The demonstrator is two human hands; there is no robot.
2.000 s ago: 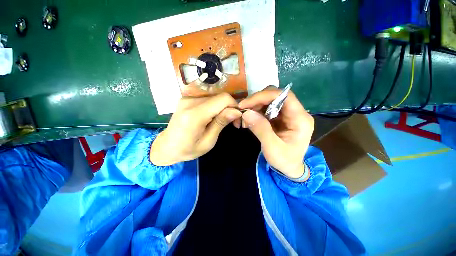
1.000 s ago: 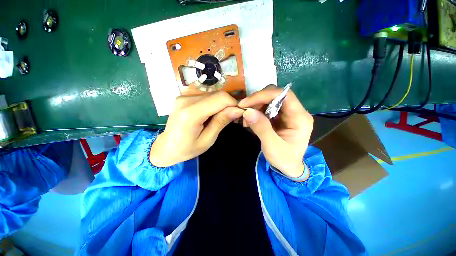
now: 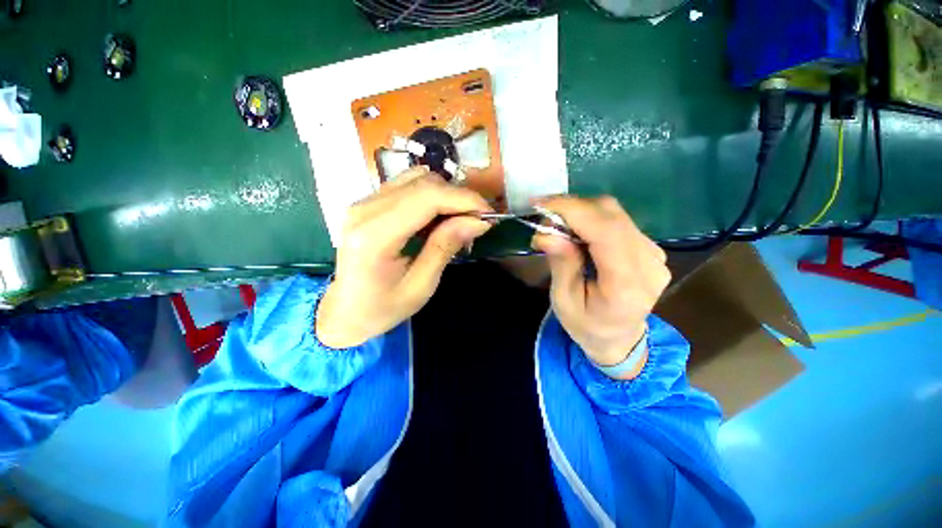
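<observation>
My left hand (image 3: 398,253) pinches a small thin dark piece between thumb and forefinger, mostly hidden by the fingers. My right hand (image 3: 607,273) holds silvery tweezers (image 3: 545,224), whose tips reach left to the piece at my left fingertips. Both hands are just in front of the orange fixture (image 3: 390,116). The fixture lies on white paper (image 3: 529,113). A round black disc (image 3: 433,151) with white pads sits in its centre. My left hand covers the fixture's near edge.
Several round black modules (image 3: 258,102) lie at the left. A blue box (image 3: 790,41) with cables stands at the far right. A round black grille (image 3: 454,8) is beyond the paper. A cardboard box (image 3: 735,325) is below the bench edge. A blue sleeve (image 3: 64,361) shows at far left.
The right hand has moved slightly right, away from the left. The tweezers, earlier pointing up and away from the hand, now point left to the left fingertips. The view has shifted, showing more grille.
</observation>
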